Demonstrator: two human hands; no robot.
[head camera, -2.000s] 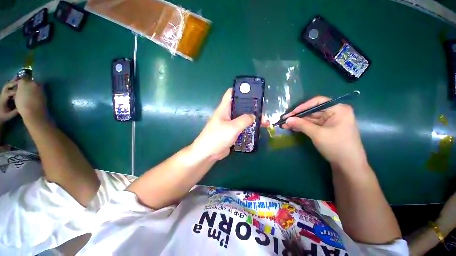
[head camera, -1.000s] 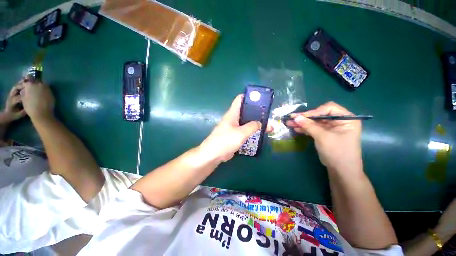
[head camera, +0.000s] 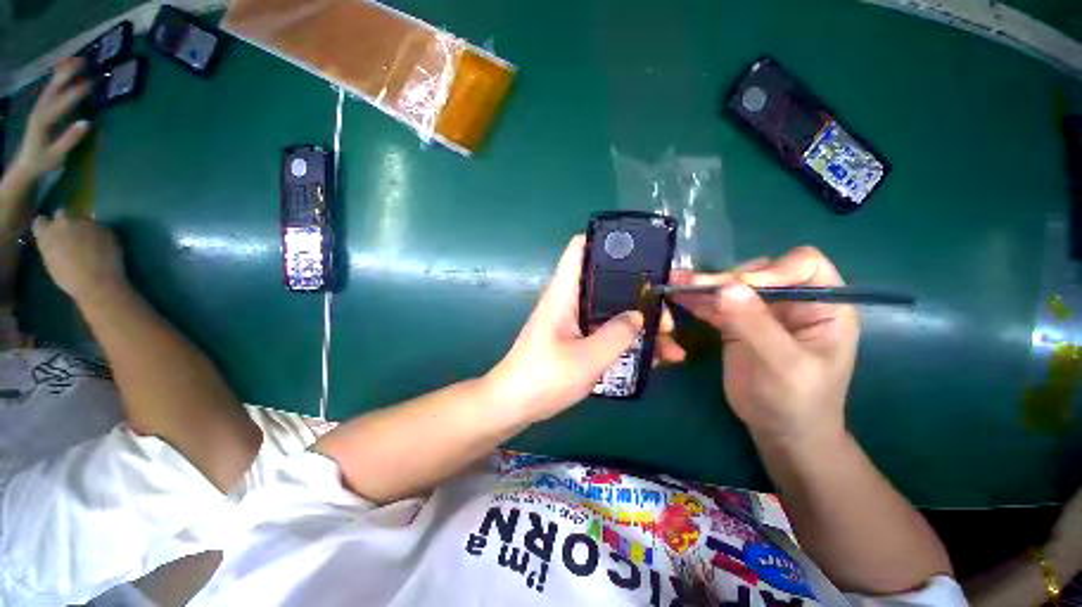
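My left hand (head camera: 567, 338) holds a black phone body (head camera: 619, 267) upright, thumb across its lower middle. A silver-grey disc shows near its far end and a shiny patch at its near end. My right hand (head camera: 789, 338) holds dark tweezers (head camera: 819, 294) nearly level, with the tip at the phone's right edge. A tiny yellowish piece shows at the tip; its exact form is too small to tell. A clear film (head camera: 674, 190) lies on the bench just beyond the phone, partly hidden by it and my right hand.
One phone body (head camera: 306, 219) lies left by the pale dividing strip (head camera: 328, 356), another (head camera: 807, 136) at the far right. An amber sheet in a clear sleeve (head camera: 380, 65) lies beyond. Another person's hands (head camera: 77, 249) are at far left, with several phones beyond. An arm (head camera: 1020, 569) shows lower right.
The tweezers' tip has moved from over the clear film to the right edge of the held phone. The phone sits slightly nearer and further right. At far left, the other person's hands have moved apart.
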